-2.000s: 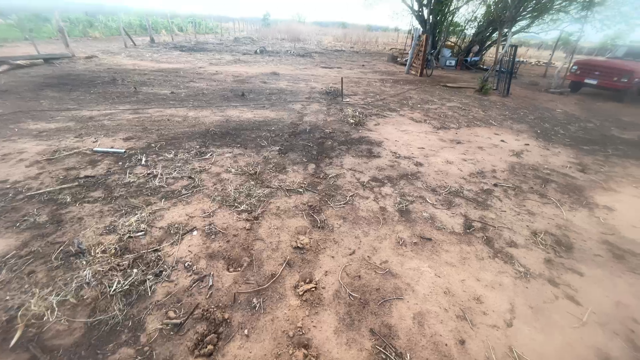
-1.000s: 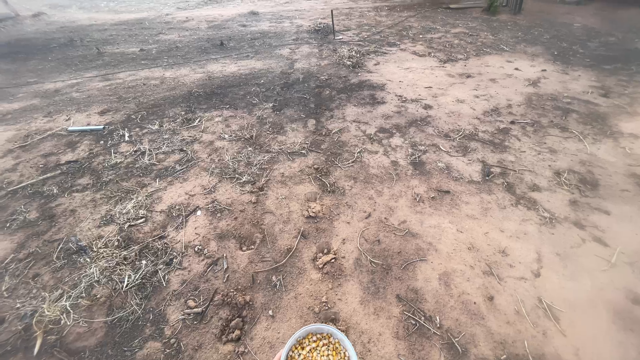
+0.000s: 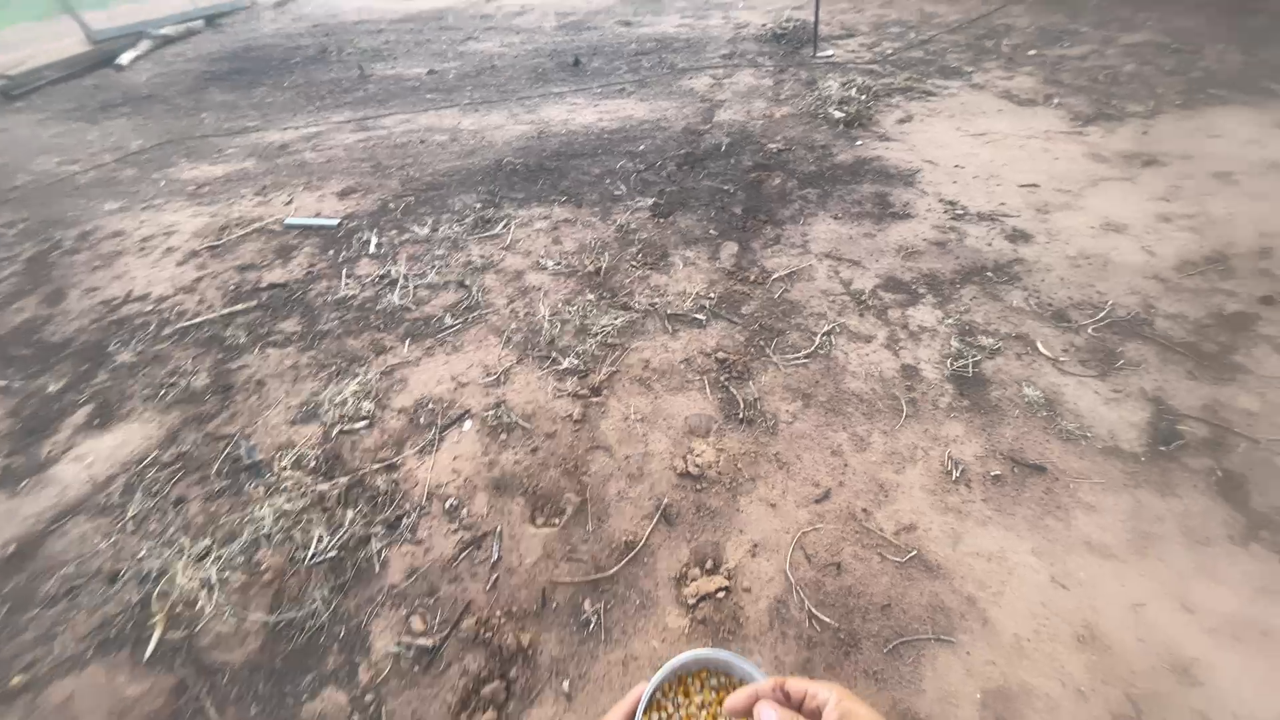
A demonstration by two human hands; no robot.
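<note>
At the bottom edge, a round pale-rimmed container (image 3: pixel 690 662) holds yellow corn kernels (image 3: pixel 695 693). My left hand (image 3: pixel 626 703) grips its left side, with only a little of the fingers showing. My right hand (image 3: pixel 800 698) reaches over the right rim, its fingertips at the kernels; whether it holds any cannot be seen. Beyond the container, a small dug hole with loose clods (image 3: pixel 706 588) lies in the reddish soil, and another patch of clods (image 3: pixel 700 458) is farther ahead.
Dry stalks and roots (image 3: pixel 290 530) litter the ground at left. A curved twig (image 3: pixel 625 555) lies near the hole. Farther off are a short pale tube-like piece (image 3: pixel 312 222), a thin upright stake (image 3: pixel 816 28), a dark line across the soil and a log (image 3: pixel 158 42) at upper left.
The container of corn, absent from the oldest frame, came in at the bottom edge one second ago. My right hand has since appeared over its rim. The view has tilted down.
</note>
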